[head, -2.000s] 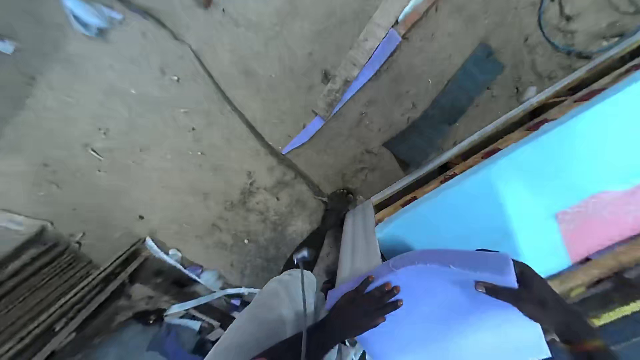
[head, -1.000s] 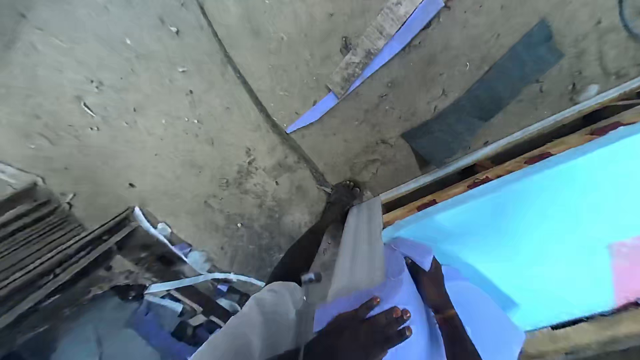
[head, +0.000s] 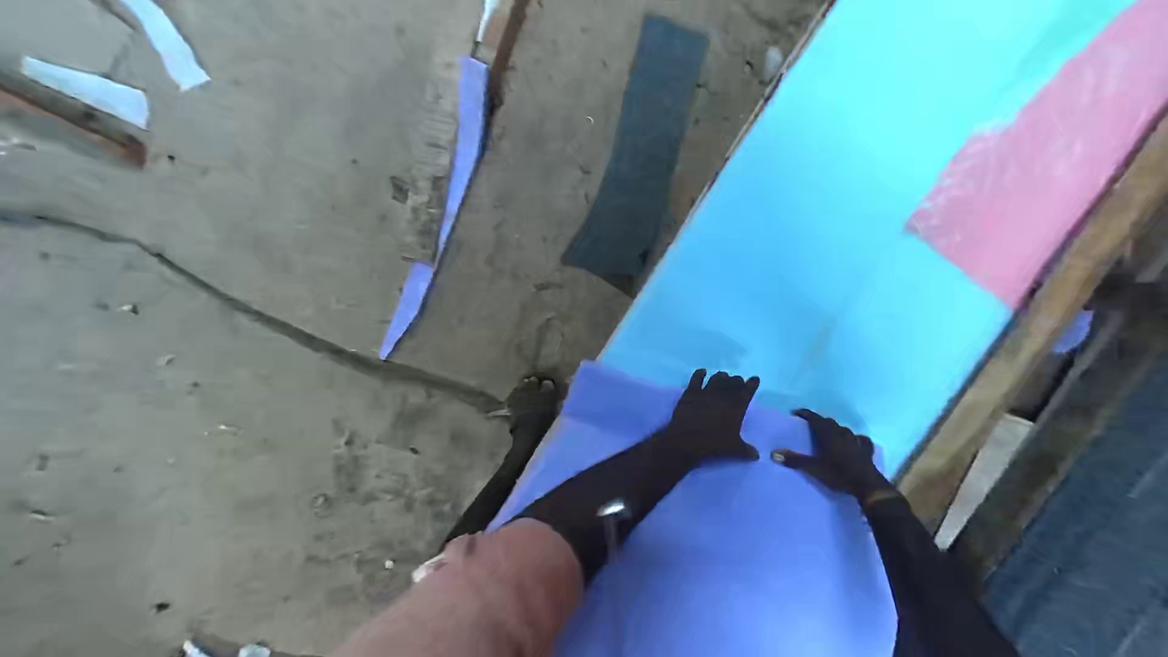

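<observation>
A blue-violet foam sheet lies over the near end of a long cyan foam slab, which rests on a wooden frame. My left hand lies spread on the sheet near its far edge, fingertips reaching the cyan surface. To its right, my right hand rests on the sheet's far right part, fingers apart and thumb pointing left. A pink sheet covers part of the slab's right side.
A wooden rail borders the slab on the right. On the floor lie a dark grey strip, violet strips and pale blue strips. A foot stands at the slab's left edge, touching a long dark cord or crack.
The violet sheet, bunched between my hands a second ago, now lies spread over the cyan slab's near end. Both hands have moved onto its far part. The view has turned.
</observation>
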